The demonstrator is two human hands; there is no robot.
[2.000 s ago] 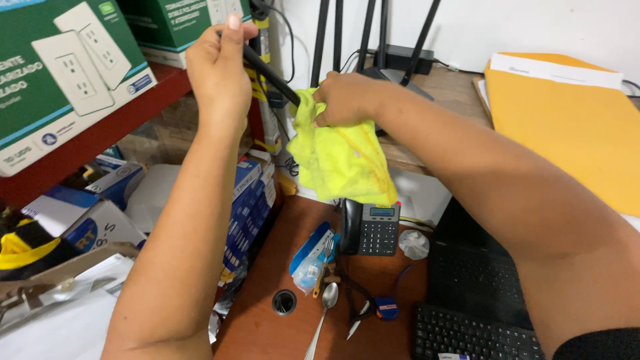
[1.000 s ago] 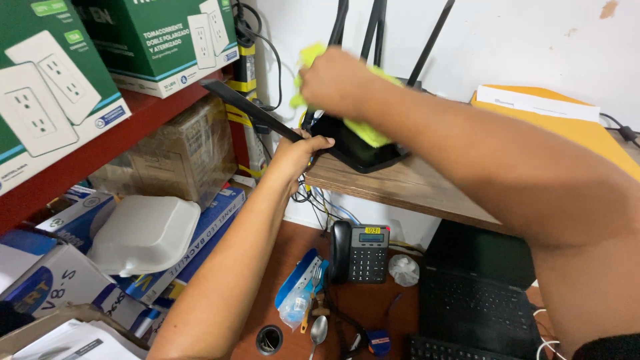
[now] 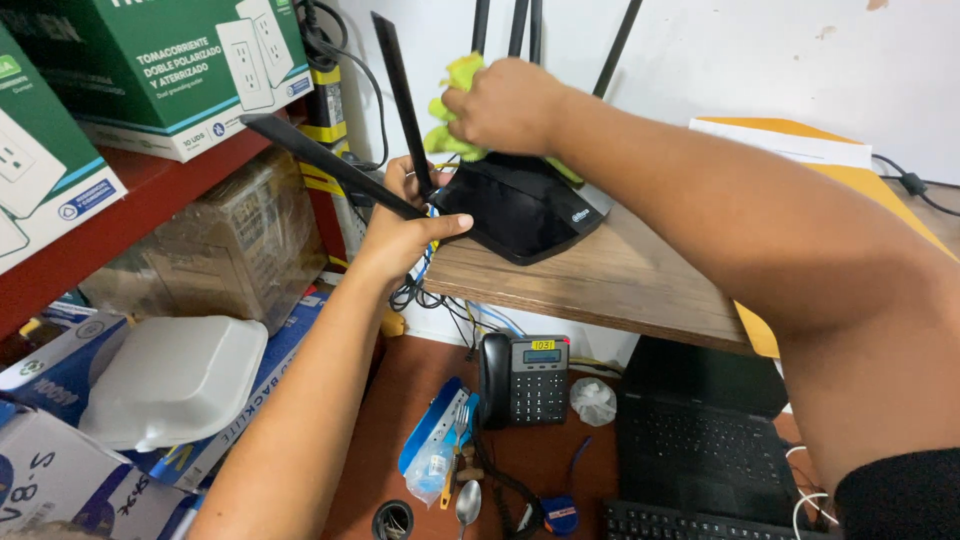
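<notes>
A black wireless router with several upright or slanted antennas rests on the wooden shelf. My left hand grips its left corner, thumb on the casing, around the bases of two antennas that lean up and left. My right hand holds a bunched yellow-green cloth at the router's rear edge; part of the cloth also shows on the far side of the casing. The fingers of my right hand are partly hidden by the cloth.
Outlet boxes stand on a red shelf at left, above a wrapped carton and a white foam container. Below are a desk phone, a spoon, a laptop and cables. Yellow envelopes lie at right.
Two seconds ago my left hand held an antenna high up, with the cloth spread around it; my left hand is now at the router's corner. The cloth is bunched at the router's rear.
</notes>
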